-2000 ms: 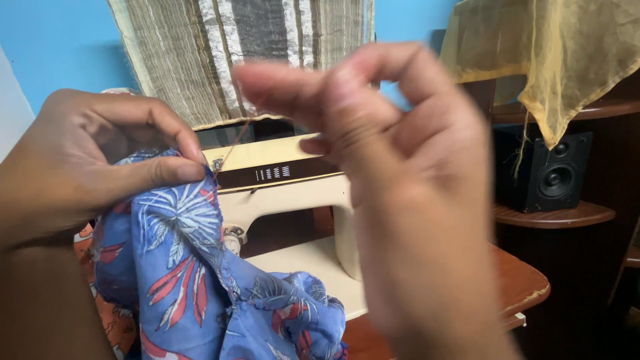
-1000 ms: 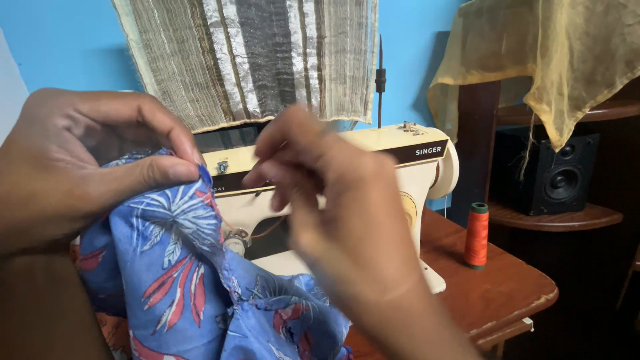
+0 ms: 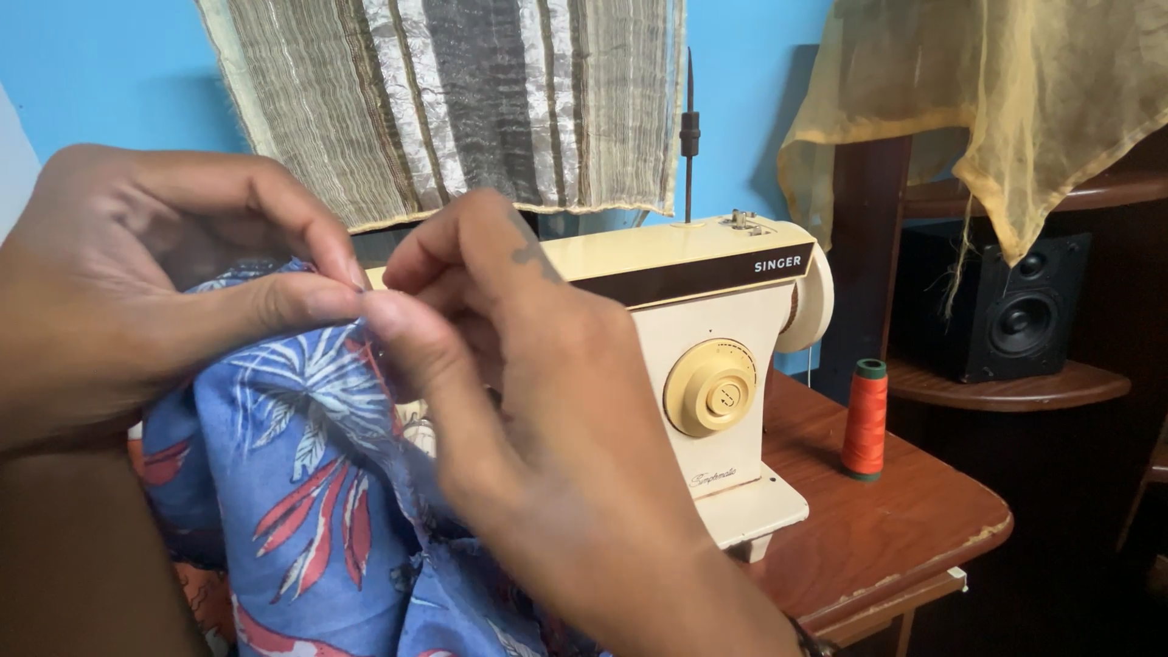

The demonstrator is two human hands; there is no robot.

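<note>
Blue cloth with a red and white leaf print (image 3: 301,493) hangs from my left hand (image 3: 173,283), which pinches its upper edge between thumb and forefinger. My right hand (image 3: 538,392) has its thumb and forefinger at the same edge, its fingertips meeting those of my left hand. Whatever lies between the right fingertips is too small or hidden to tell. A reddish thread (image 3: 376,365) runs along the cloth's edge just below. Behind my hands stands a cream Singer sewing machine (image 3: 703,319), its needle end mostly hidden by the right hand and the cloth.
An orange thread spool (image 3: 865,422) stands on the wooden table (image 3: 922,520), right of the machine. A black speaker (image 3: 1022,310) sits on a corner shelf (image 3: 1013,383). Striped fabric (image 3: 474,100) hangs behind the machine, and sheer yellow cloth (image 3: 1022,109) drapes at upper right.
My right hand, raised and apart from the cloth two seconds ago, has come down and left to the cloth's edge. The left hand keeps its pinch.
</note>
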